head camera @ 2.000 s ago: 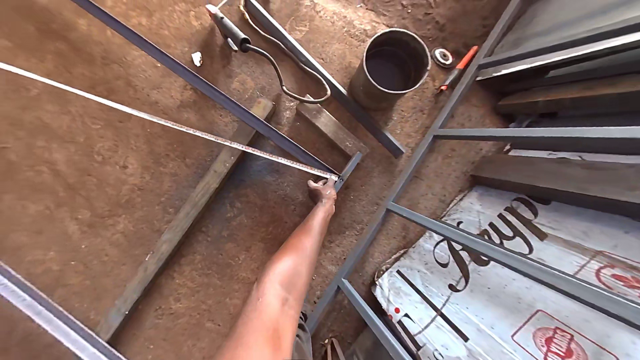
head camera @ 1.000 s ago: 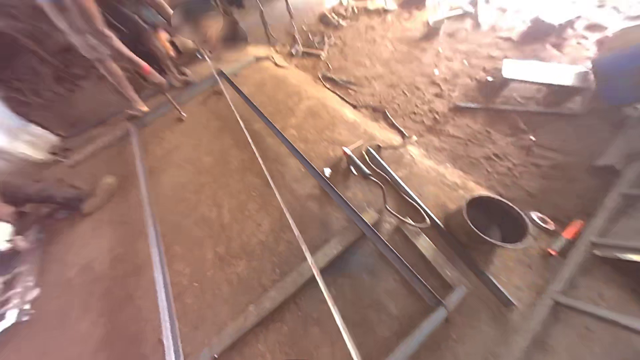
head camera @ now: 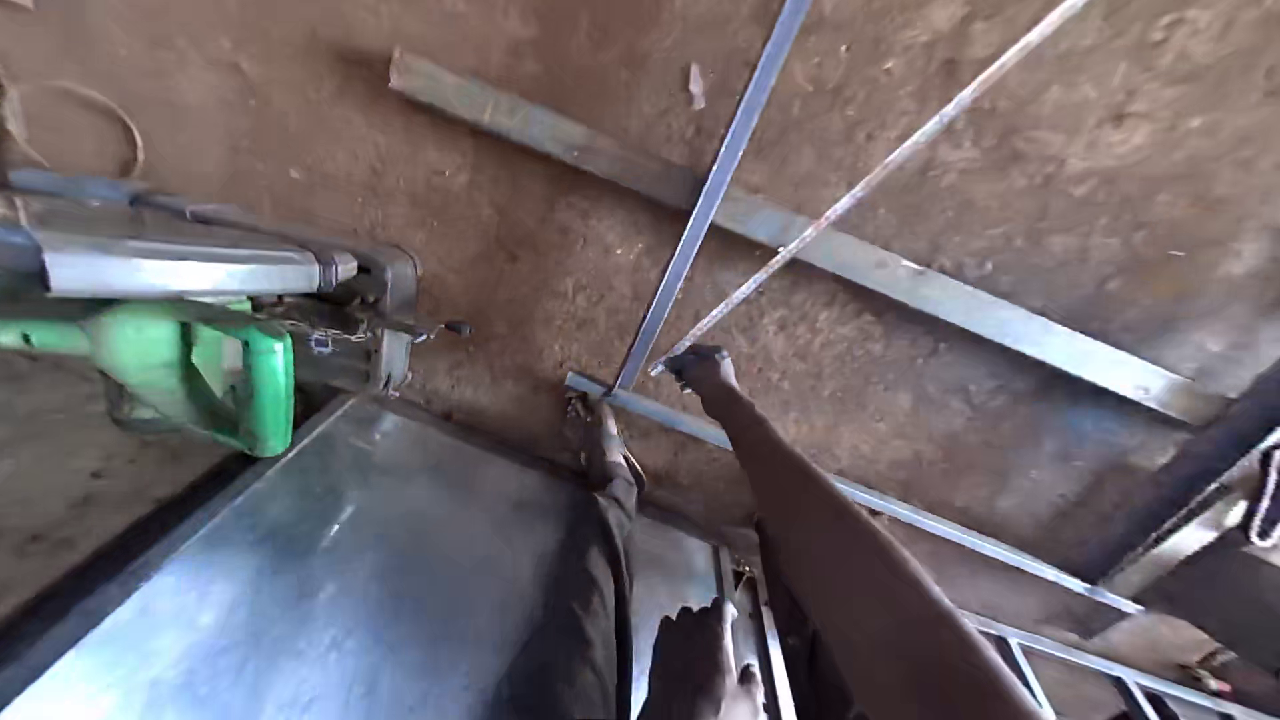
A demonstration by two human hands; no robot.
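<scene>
From the lower right my right arm reaches over the floor. My right hand (head camera: 703, 368) grips the near end of a pale measuring tape (head camera: 895, 163), which runs to the upper right. Just left of the hand, the end of a long grey metal bar (head camera: 705, 205) meets a thinner metal bar (head camera: 680, 415) lying across it. A bare foot (head camera: 600, 425) is at that joint. My left hand (head camera: 690, 655) appears low in the view beside a dark-clothed leg, over a metal sheet; its fingers look bent, and whether it holds anything cannot be seen.
A flat grey metal bar (head camera: 930, 290) lies beneath the tape and long bar. At left stands a machine with a green handle (head camera: 268, 385) and metal housing. A large shiny metal sheet (head camera: 330, 560) fills the lower left. A metal frame (head camera: 1090, 665) lies at lower right.
The view has swung round a lot; the green-handled machine and metal sheet are now in sight. No hand of mine showed one second ago; now my right hand is on the tape.
</scene>
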